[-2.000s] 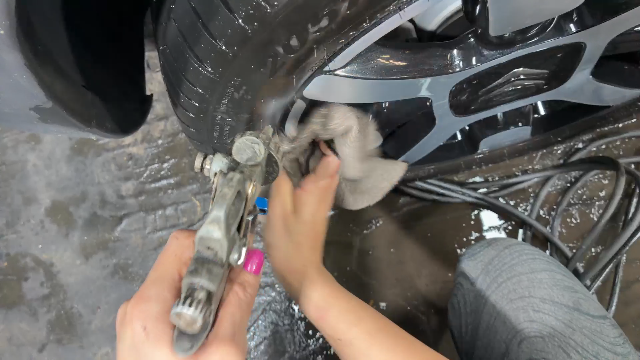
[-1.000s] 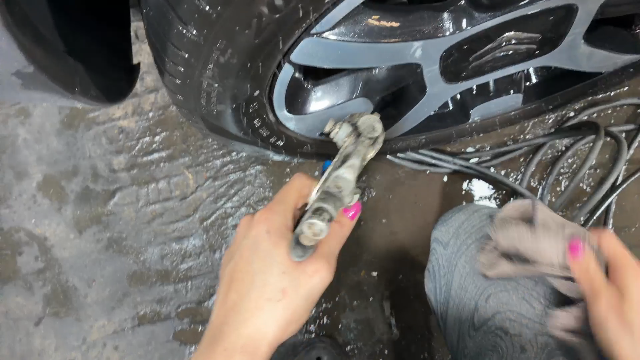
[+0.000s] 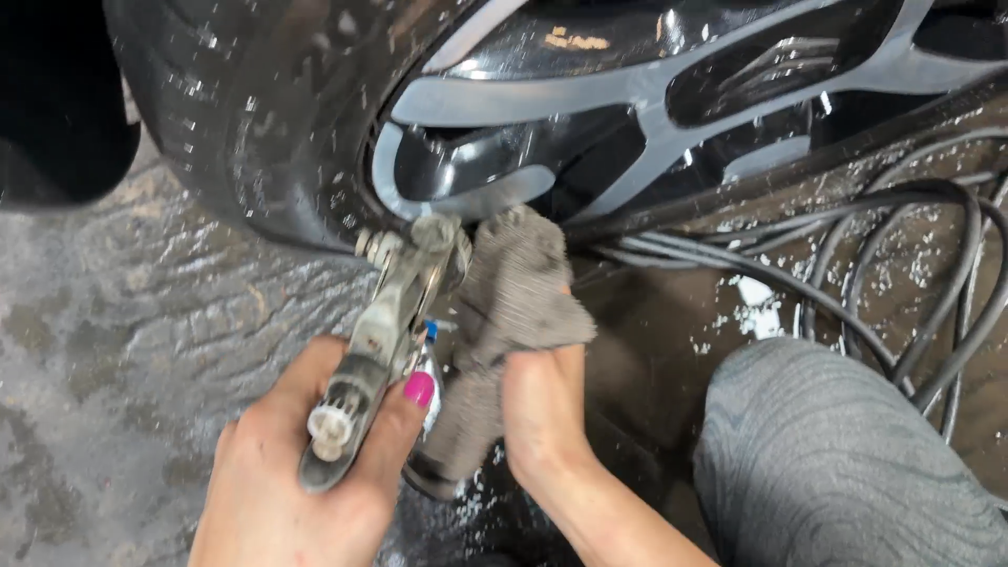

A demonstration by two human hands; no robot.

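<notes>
My left hand [image 3: 307, 465] grips a worn spray gun [image 3: 378, 339], its head up close to the lower edge of the wheel. A small blue part [image 3: 430, 331] shows beside the gun's body. My right hand [image 3: 543, 402] holds a grey-brown cloth [image 3: 516, 291], which covers my fingers and reaches the rim's lower edge. Part of the cloth hangs down between both hands. The alloy wheel [image 3: 654, 102], with grey spokes and glossy black recesses, is wet. Around it the black tire [image 3: 260, 118] also has wet spots.
Looped black hoses [image 3: 827, 291] lie on the wet floor [image 3: 173, 354] at the right. A knee in grey patterned fabric [image 3: 819, 457] rises at the lower right. A dark curved car body part [image 3: 63, 102] fills the upper left corner.
My right hand has brought the cloth from over the knee back to the rim. The spray gun in my left hand now stands left of the cloth. The view sits closer to the wheel.
</notes>
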